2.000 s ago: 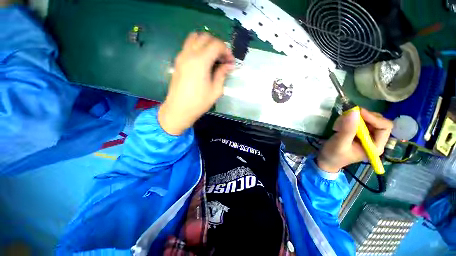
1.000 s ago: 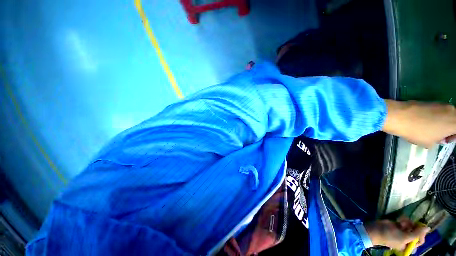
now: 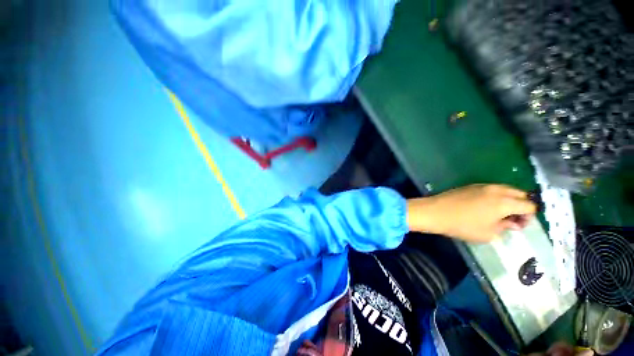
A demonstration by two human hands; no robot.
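Note:
The small black round board [image 3: 531, 271] lies on the white sheet [image 3: 542, 309]. My left hand [image 3: 480, 212] is bare, over the sheet's upper end, fingers curled together beside a small dark piece [image 3: 534, 198]; whether they pinch anything is hidden. My right hand [image 3: 562, 350] is cut off by the bottom edge, with only a blurred part showing; a bit of the yellow soldering iron handle [image 3: 584, 352] shows at its fingers. The iron's shaft and tip are not clear.
The white perforated strip [image 3: 560, 233] runs beside the sheet. The fan guard [image 3: 603, 268] and pale tip cleaner pot [image 3: 605, 327] stand lower right. A large clear tray of shiny parts [image 3: 570, 90] is upper right. Small bits [image 3: 457, 117] lie on the green mat. A person in blue [image 3: 278, 42] is beside me.
The view swung left to the floor, then partly back to the bench. The large parts tray and the neighbour's smock have come into view. My right hand has dropped to the bottom edge.

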